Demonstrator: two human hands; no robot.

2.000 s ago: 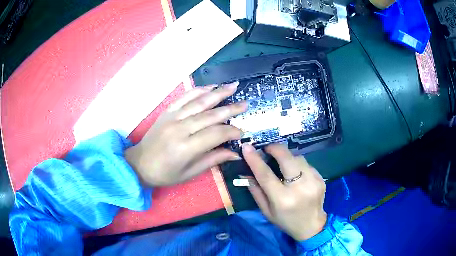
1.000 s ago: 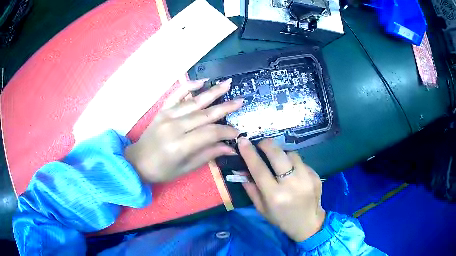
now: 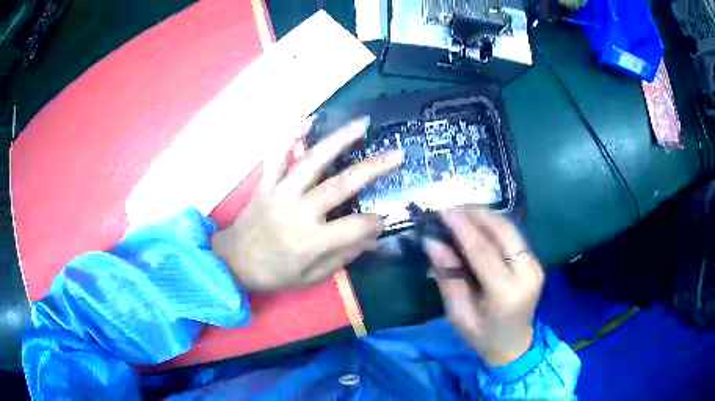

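The circuit board (image 3: 439, 168) lies in the black housing (image 3: 508, 149), with a bright glare over its lower half. My left hand (image 3: 294, 223) lies over the housing's left end, fingers spread, with fingertips on the board's left part. My right hand (image 3: 490, 278) is at the housing's lower edge, blurred, with thumb and fingers close together. A small dark shape shows near its fingertips at the board's lower edge; I cannot tell whether it is held.
A red mat (image 3: 86, 157) with tan tape edges lies at the left, with a long white strip (image 3: 259, 102) across it. A metal-topped box (image 3: 459, 39) stands behind the housing. A blue bin (image 3: 623, 39), a cable and a pink strip (image 3: 662, 106) are at the right.
My right hand has moved to the right along the housing's lower edge, and the white piece seen beneath its fingers no longer shows clearly. My left hand has shifted slightly, its fingers more spread.
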